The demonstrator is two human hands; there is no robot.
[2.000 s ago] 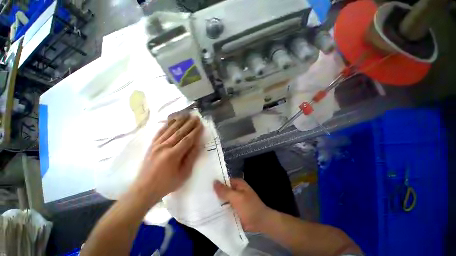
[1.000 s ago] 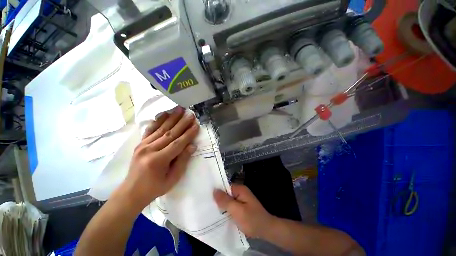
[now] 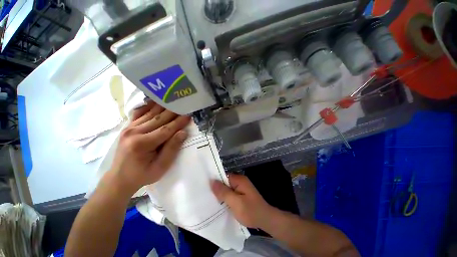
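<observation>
A white garment panel (image 3: 188,173) with dark stitch lines runs from the overlock machine (image 3: 155,60) down over the table's front edge. Its upper right edge lies at the presser foot area (image 3: 203,120), below the M 700 label. My left hand (image 3: 150,143) lies flat on the panel, left of the presser foot, fingertips partly under the machine head. My right hand (image 3: 240,198) pinches the panel's right edge lower down, thumb on top and fingers beneath. The needle itself is hidden.
A work stack (image 3: 95,115) of white pieces with a pale yellow patch lies at left. Tension knobs (image 3: 285,68) and red clips on rods (image 3: 328,116) are at right. Blue bins stand below, the right one (image 3: 351,190) with snips (image 3: 410,201). A folded cloth bundle (image 3: 20,233) is lower left.
The view has moved closer to the machine. The panel's stitch lines have shifted slightly relative to the presser foot. Both hands keep their places on the cloth, my left hand slightly lower left of the foot.
</observation>
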